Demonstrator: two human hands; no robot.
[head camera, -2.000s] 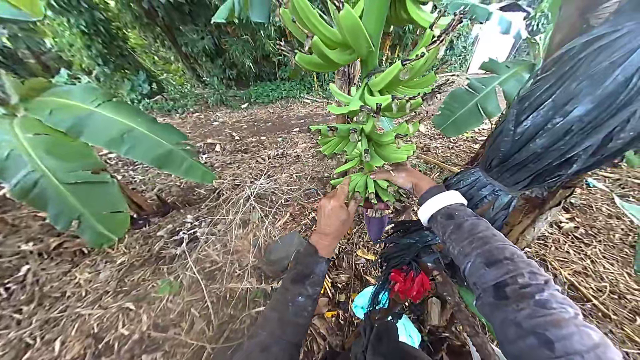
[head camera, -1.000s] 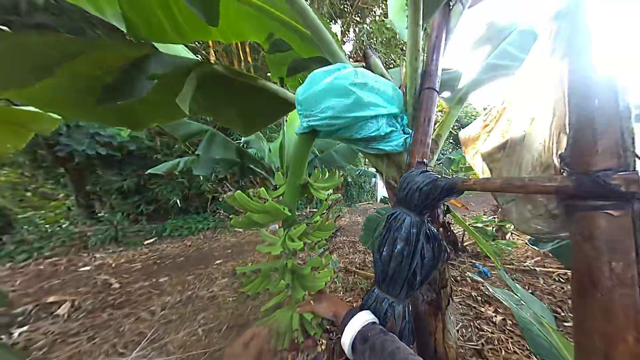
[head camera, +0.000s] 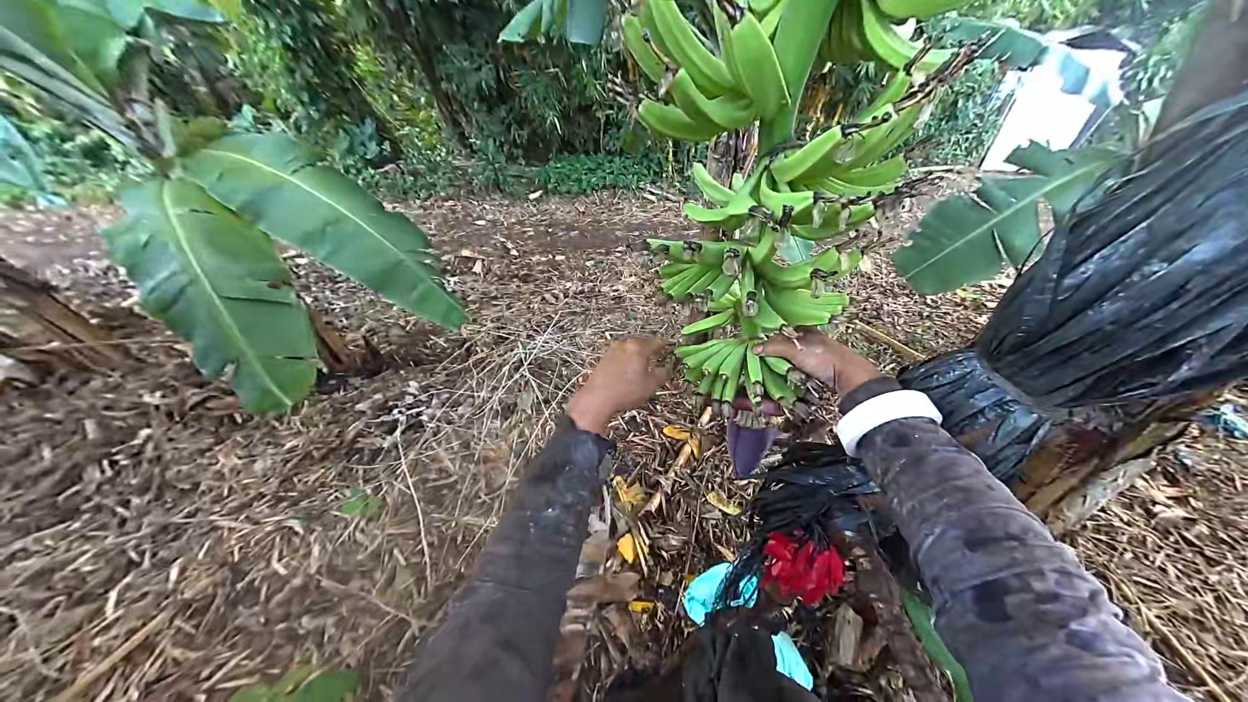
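A bunch of green bananas hangs from its thick stalk in front of me, with a purple banana flower bud at its lower end. My right hand, below a white cuff, touches the right side of the lowest hand of small bananas with its fingertips. Just left of those bananas is my left hand, its fingers curled; whether it holds anything I cannot tell. Black strips, a red bundle and light-blue plastic hang below, near my body.
At the right leans a trunk wrapped in black plastic. A young banana plant with broad leaves stands at the left. Dry leaf litter covers the ground, and dense green shrubs grow behind.
The view tilted up to the upper stalk and a turquoise bag one second ago, and is down again. My left hand is farther from the lowest bananas than two seconds ago, when it touched them.
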